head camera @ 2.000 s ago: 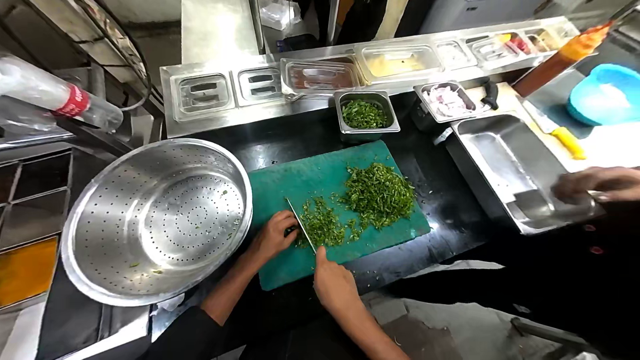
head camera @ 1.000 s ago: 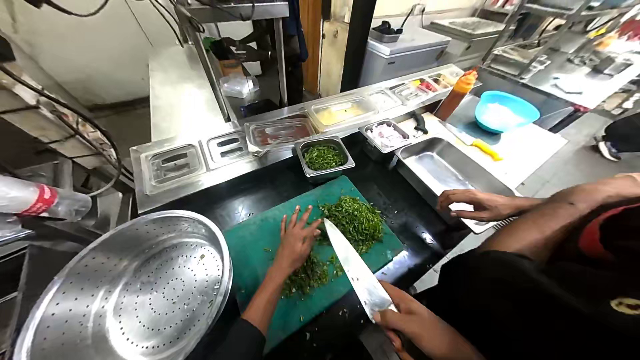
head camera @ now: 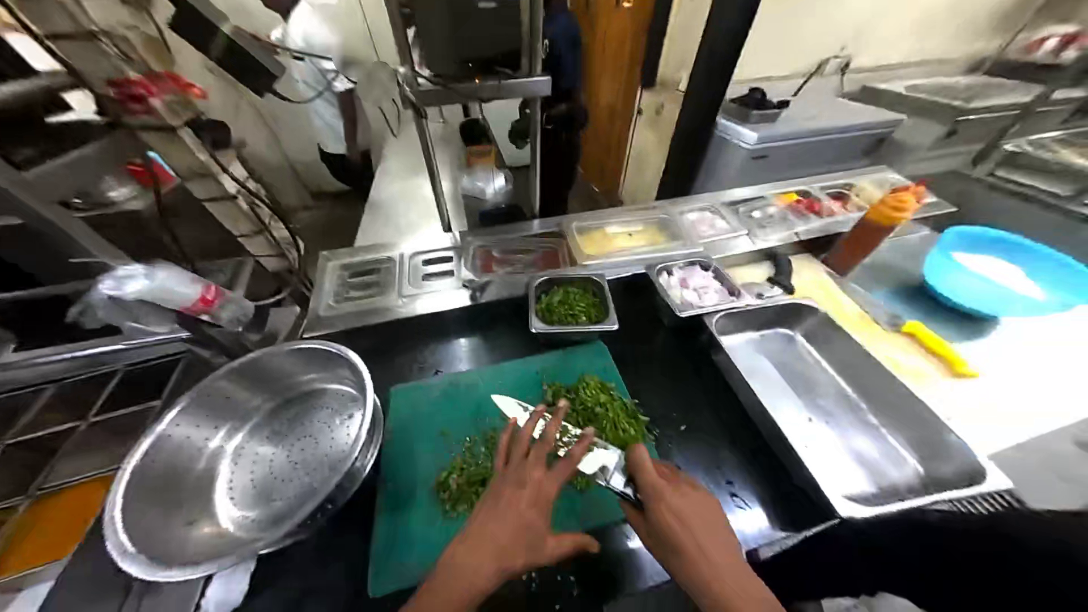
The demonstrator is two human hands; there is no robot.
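My right hand [head camera: 680,518] grips the handle of a kitchen knife [head camera: 586,455], whose blade points up and left over the green cutting board [head camera: 416,425]. Across the blade, with spread fingers, is my left hand [head camera: 527,493]; whether its fingers touch the blade I cannot tell. Chopped green herbs [head camera: 467,476] lie on the board left of my left hand. Behind the blade, at the board's right side, sits a larger pile of chopped herbs [head camera: 603,408]. A small steel pan of chopped herbs [head camera: 571,304] stands just behind the board.
A perforated steel colander [head camera: 255,442] stands left of the board. To the right are an empty deep steel pan [head camera: 824,408], a pan of chopped onion [head camera: 697,285], a yellow-handled knife [head camera: 935,347], a sauce bottle [head camera: 875,229] and a blue bowl [head camera: 1003,272]. Lidded containers [head camera: 620,238] line the back.
The knife blade has swung leftward and lies under or behind my left hand's fingers. The other person's hand, seen by the deep pan earlier, is out of view. The camera view has shifted.
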